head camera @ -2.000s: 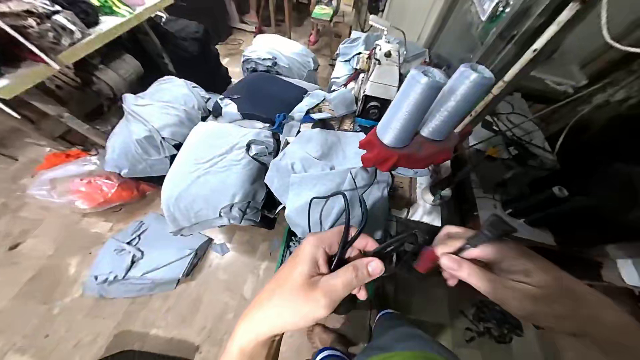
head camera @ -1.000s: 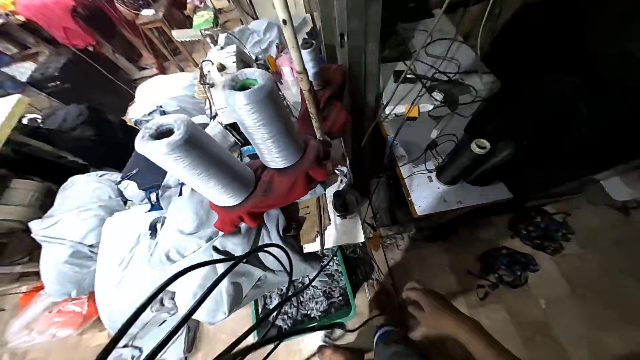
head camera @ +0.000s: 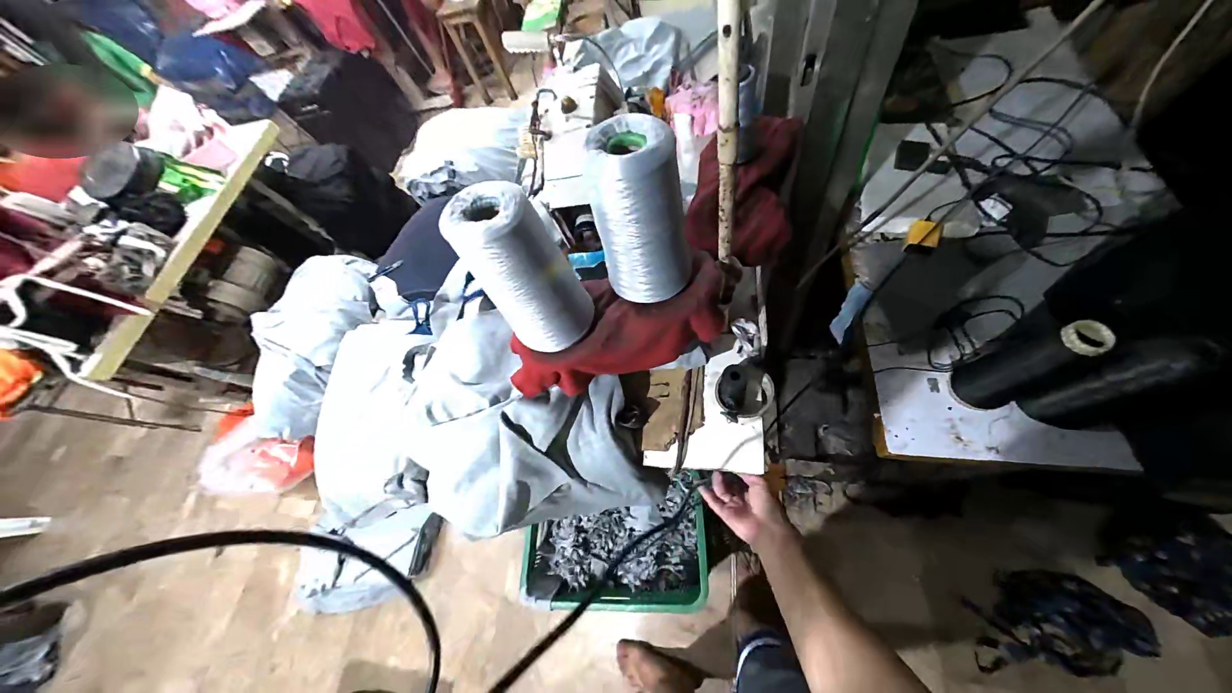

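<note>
My right hand [head camera: 739,508] reaches under the front edge of a white work table [head camera: 717,460], above the right rim of a green crate. Its fingers are partly curled near the end of a black cable [head camera: 616,563]; whether they grip it is unclear. The cable's near part loops large across the lower left. My left hand is outside the view. Two grey thread cones [head camera: 643,212] stand on a red cloth [head camera: 616,337] over the table. Light grey fabric [head camera: 529,433] hangs beside the crate.
The green crate [head camera: 703,577] on the floor holds grey fabric scraps. At right is another white table [head camera: 991,423] with cables and black thread cones [head camera: 1001,366]. Dark bundles [head camera: 1078,606] lie on the floor at lower right. A rusty pole [head camera: 727,125] rises behind the cones.
The view has swung right. Two seconds ago both hands were together, with black cable in the left and a dark, red-ended object in the right; now only my right hand shows, at the table's underside.
</note>
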